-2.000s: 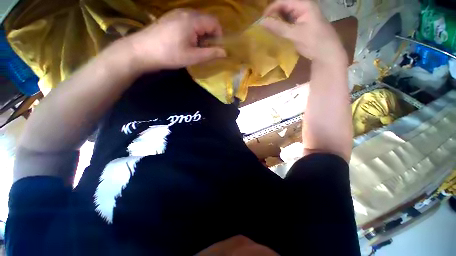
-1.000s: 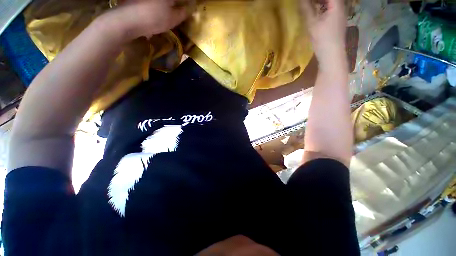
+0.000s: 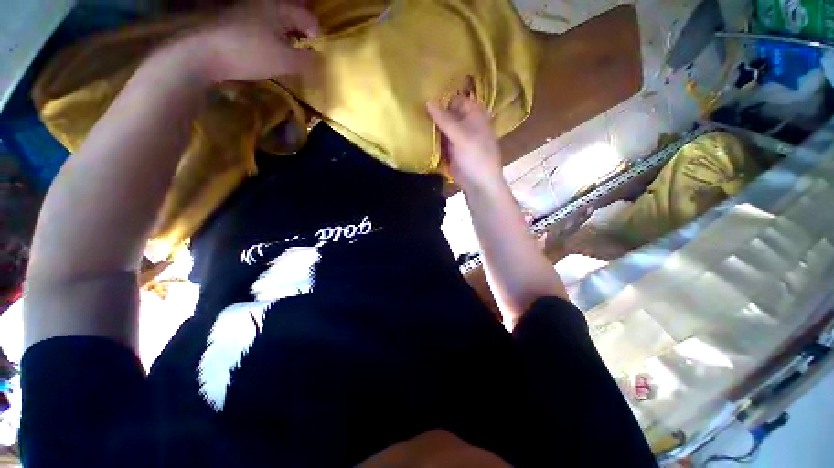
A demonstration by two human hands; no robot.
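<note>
The mustard-yellow garment (image 3: 384,82) lies across my lap at the top of the view, its lower edge hanging against the black shirt. My left hand (image 3: 261,41) is at upper left, blurred, with bent fingers pinching the cloth. My right hand (image 3: 462,128) is at the garment's right part, thumb and fingers gripping cloth near its edge. The cloth between the hands is spread fairly flat. No tool or thread can be made out in either hand.
A brown board (image 3: 585,78) sticks out right of the garment. Another yellow heap (image 3: 700,178) lies in the trough at right, beside a cream fabric-covered surface (image 3: 695,302). A metal rod and a green package are at upper right.
My right hand has come down and left from the upper edge onto the garment. My left hand has stayed at upper left. The view has shifted slightly, and more brown board shows.
</note>
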